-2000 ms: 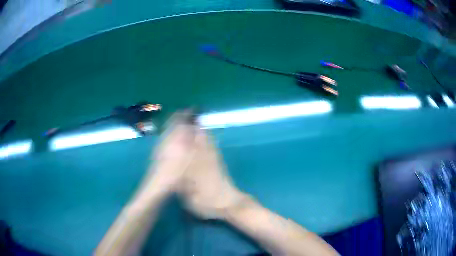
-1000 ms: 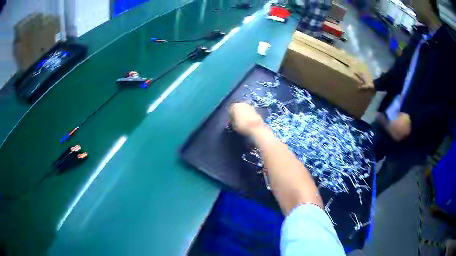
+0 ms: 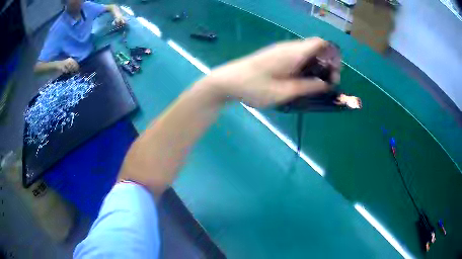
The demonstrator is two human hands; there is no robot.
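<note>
My left hand reaches in from the lower left, blurred, with its fingers closed around a black clamp. The clamp's copper tip points right, and a thin black cable hangs below it. The fingers hide part of the clamp, and I cannot tell whether a spring is in it. My right hand is out of the picture.
A black tray of silver springs is at left above blue material. A person in light blue sits behind it, near several clamps. Another clamp lead lies on the green surface at lower right.
The view has swung from the right-hand spring tray to the left one. My right hand, earlier in the tray, has left the picture. My left hand now shows, holding a clamp.
</note>
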